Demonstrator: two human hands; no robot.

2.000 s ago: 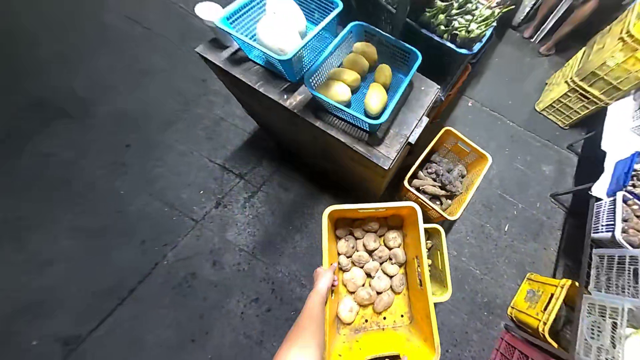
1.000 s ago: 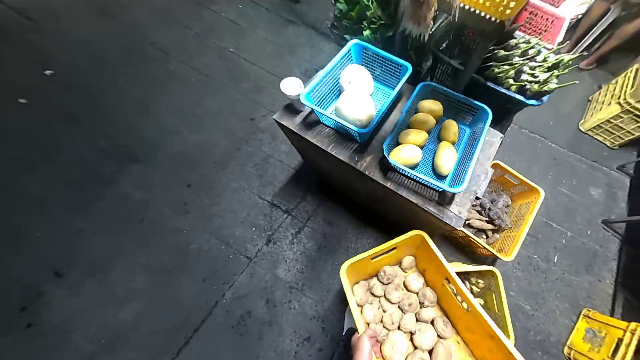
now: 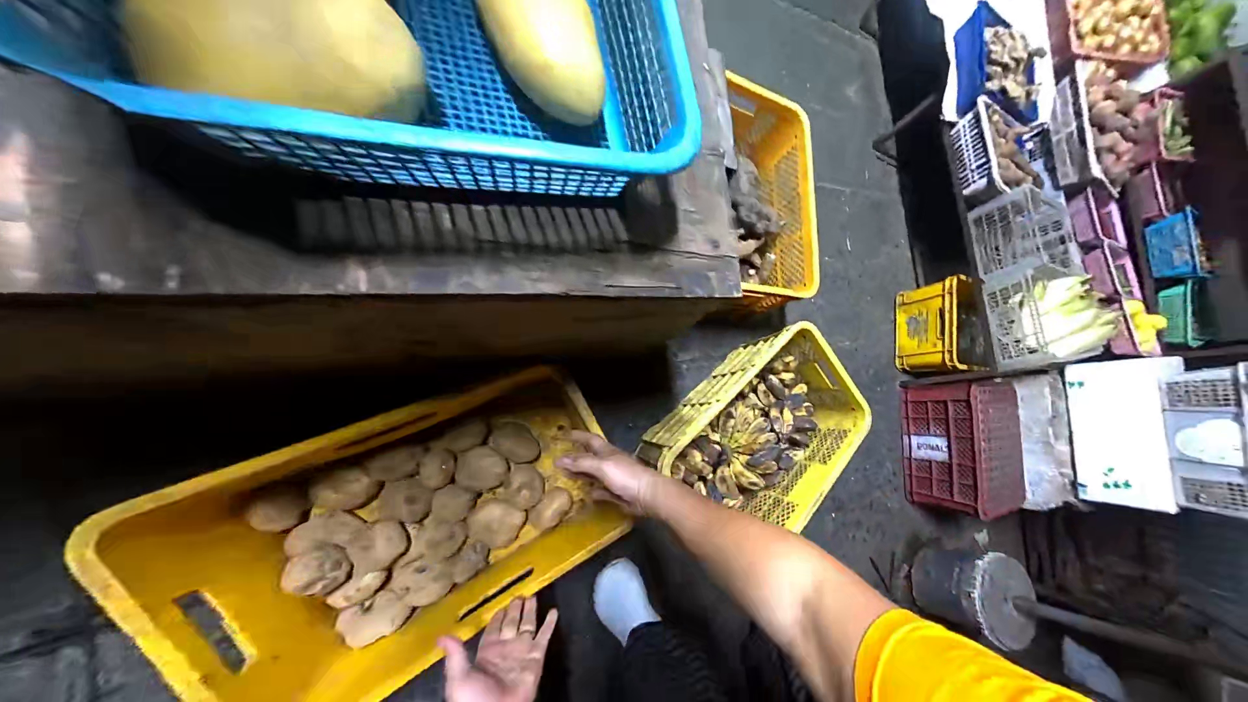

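Observation:
A yellow plastic crate (image 3: 322,673) holds several round, flattish brown tubers (image 3: 419,497), which look like yam beans. My right hand (image 3: 609,473) reaches over the crate's right end, fingers spread beside the tubers, holding none of them. My left hand (image 3: 502,653) is palm up with fingers apart, just outside the near long wall below its handle slot. It holds nothing. Whether either hand touches the crate is hard to tell.
A wooden stand (image 3: 702,258) bears a blue basket (image 3: 673,127) of large yellow fruits. Right of it are a yellow crate (image 3: 804,195) of dark roots and another (image 3: 848,419) of bananas. Produce crates line the right side; a cylindrical metal weight (image 3: 994,600) lies below.
The view has moved much closer to the stand and crate. One hand was at the tuber crate's edge before; now both hands show, one reaching over its right end, the other palm up beside it.

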